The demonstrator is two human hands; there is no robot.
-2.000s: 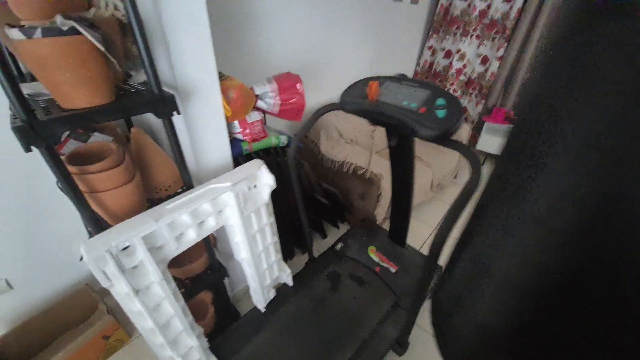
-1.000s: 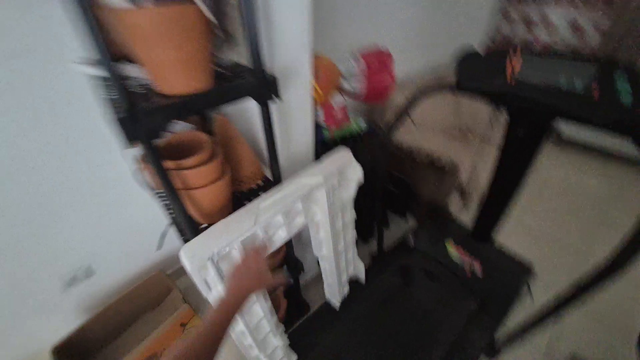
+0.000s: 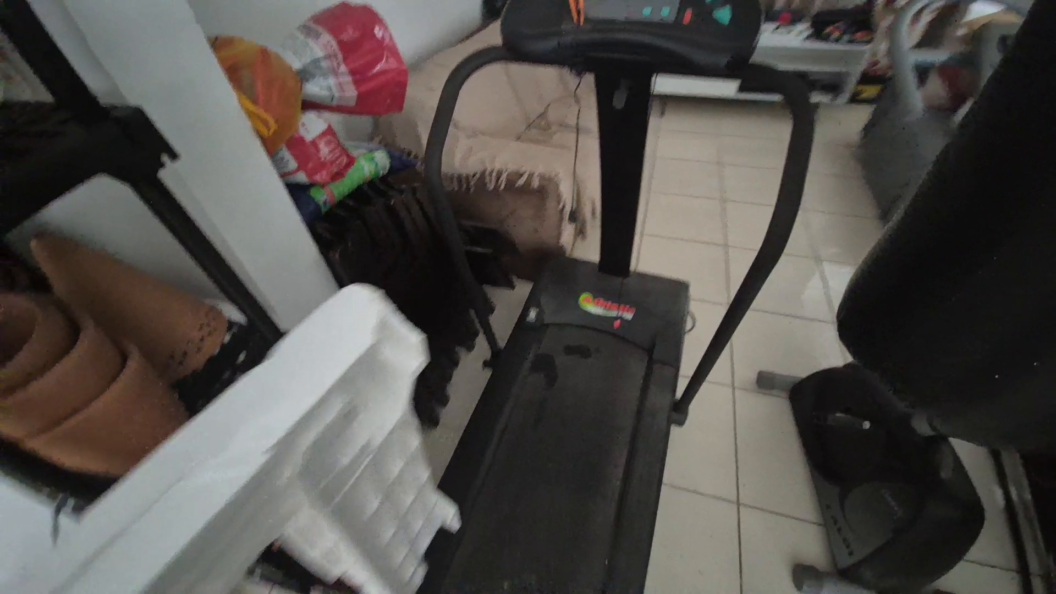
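Neither of my hands shows in the head view now. A white molded piece (image 3: 330, 396), perhaps polystyrene foam, slants across the lower left, close to the camera; whether a hand holds it is hidden. Beyond it stands a black treadmill with its belt (image 3: 553, 445) running away from me, curved handrails and a console (image 3: 631, 33) at the top. Nested terracotta pots (image 3: 91, 396) lie on a black shelf rack (image 3: 91, 148) at the left.
Red and white plastic bags (image 3: 355, 62) sit on dark stacked items (image 3: 388, 247) beside a white pillar (image 3: 223, 148). A fringed sofa cover (image 3: 503, 132) is behind the treadmill. At the right are a large black object (image 3: 965, 264) and an exercise machine's base (image 3: 891, 487) on floor tiles (image 3: 701, 330).
A hand seen at the white piece one second ago is out of view. The view has swung right and closer, so the white piece and the treadmill fill more of it.
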